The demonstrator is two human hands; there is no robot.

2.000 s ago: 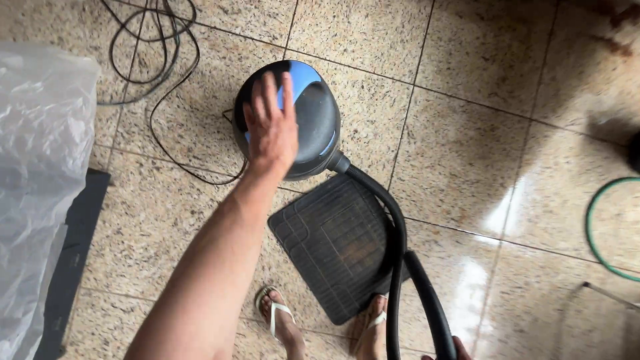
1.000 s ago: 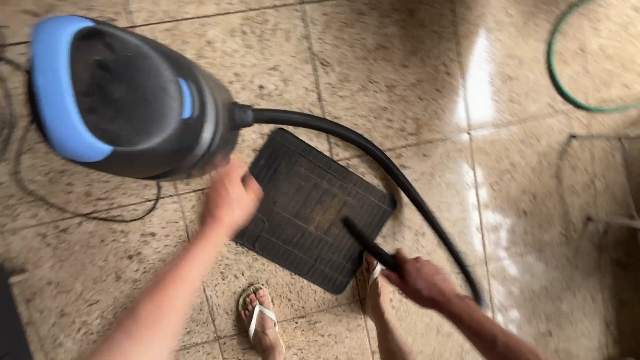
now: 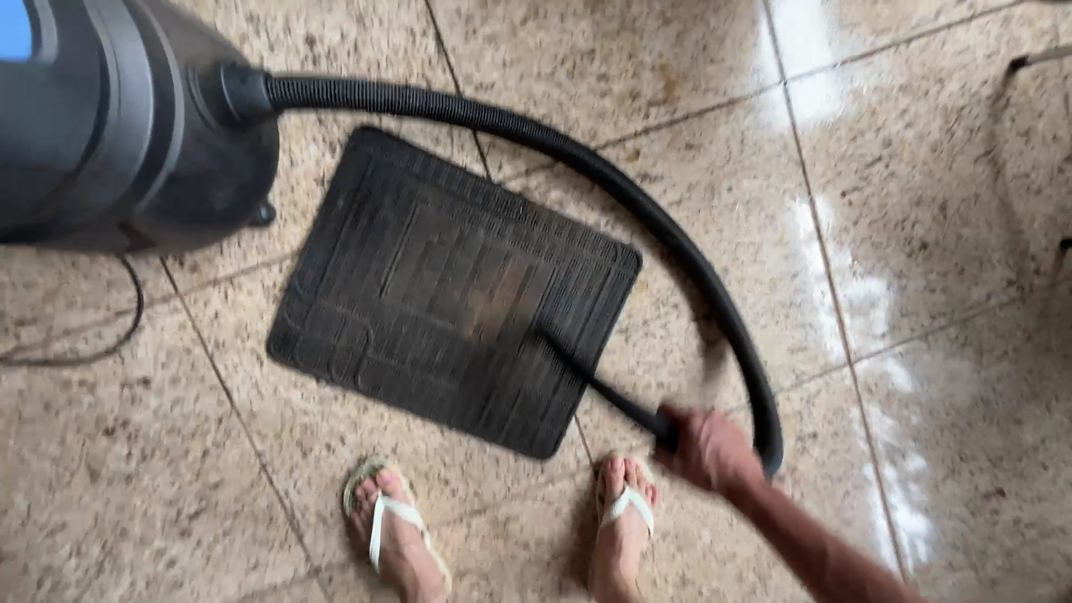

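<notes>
My right hand [image 3: 712,452] is closed around the black end piece of a vacuum cleaner's hose, at the lower right. The narrow nozzle [image 3: 599,385] points up and left over a black rubber car floor mat [image 3: 419,293]; whether its tip touches the mat I cannot tell. Brown dirt [image 3: 500,300] lies on the mat near the tip. From the black and blue canister vacuum cleaner [image 3: 126,134] at the upper left, the ribbed black hose [image 3: 586,159] arcs around the mat's right side to my right hand. My left hand is out of view.
My feet in white flip-flops [image 3: 394,519] stand on the speckled tiled floor [image 3: 151,469], just below the mat. A thin dark cord [image 3: 138,310] curves beneath the vacuum cleaner at the left. Part of a thin metal frame [image 3: 1043,57] shows at the right edge.
My left hand was on top of the vacuum cleaner, then beside the mat's left edge, and has now left the view. My right hand still holds the nozzle over the mat. The view has shifted.
</notes>
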